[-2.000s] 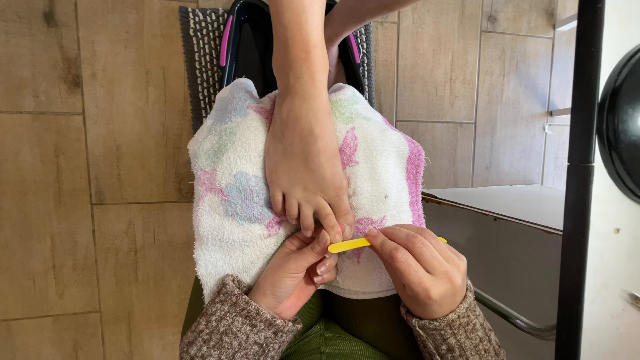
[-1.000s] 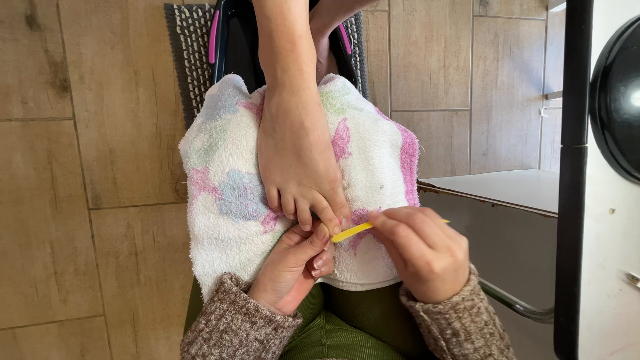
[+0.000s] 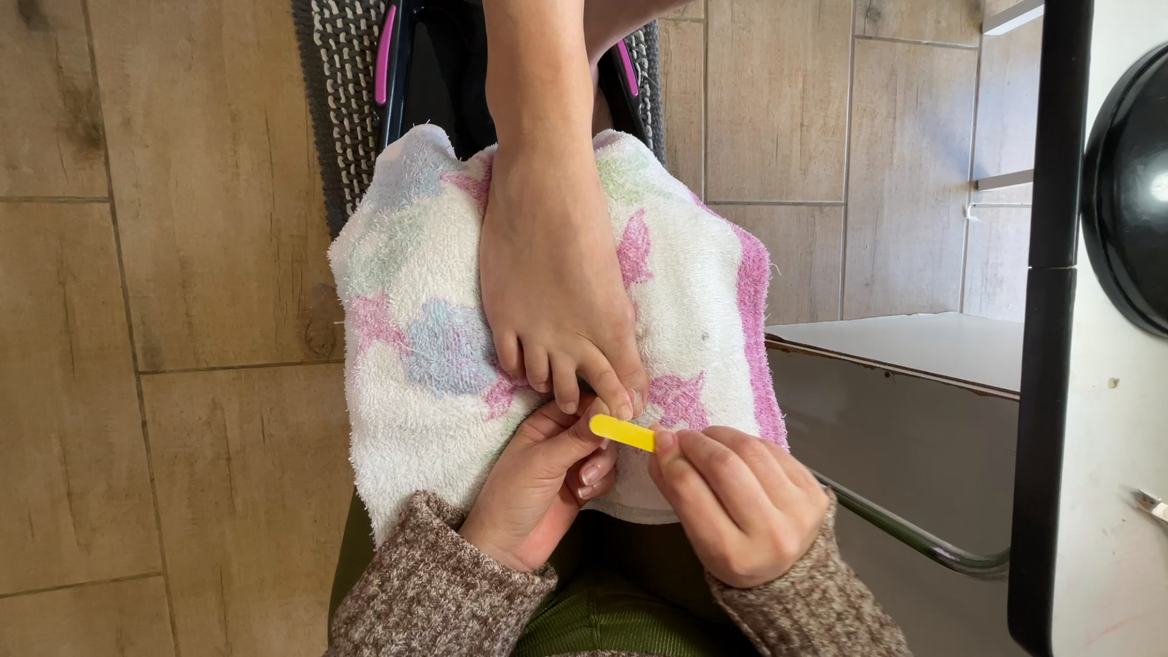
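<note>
Another person's bare foot (image 3: 552, 265) rests on a white towel (image 3: 411, 438) with pink, blue and green patterns, spread over my lap. My left hand (image 3: 543, 474) holds the foot by its toes, its thumb beside the second toe. Between the thumb and fingers of my right hand (image 3: 744, 502) is a yellow nail file (image 3: 623, 432), its flat face up and its rounded tip just below the big toe and second toe. Whether the file touches a nail cannot be told. The rest of the file is hidden in my right hand.
Beyond the towel a black basin with pink handles (image 3: 386, 55) stands on a grey woven mat (image 3: 342, 109). A white table with a black edge (image 3: 1049, 365) is at the right, bearing a round black object (image 3: 1136, 192) and a small metal tool (image 3: 1152, 505). Beside it is a white shelf (image 3: 912, 347).
The yellow file has turned: its flat face now shows, where a second ago it looked thin and edge-on. Its tip has moved slightly down from the toes. My left hand still holds the toes.
</note>
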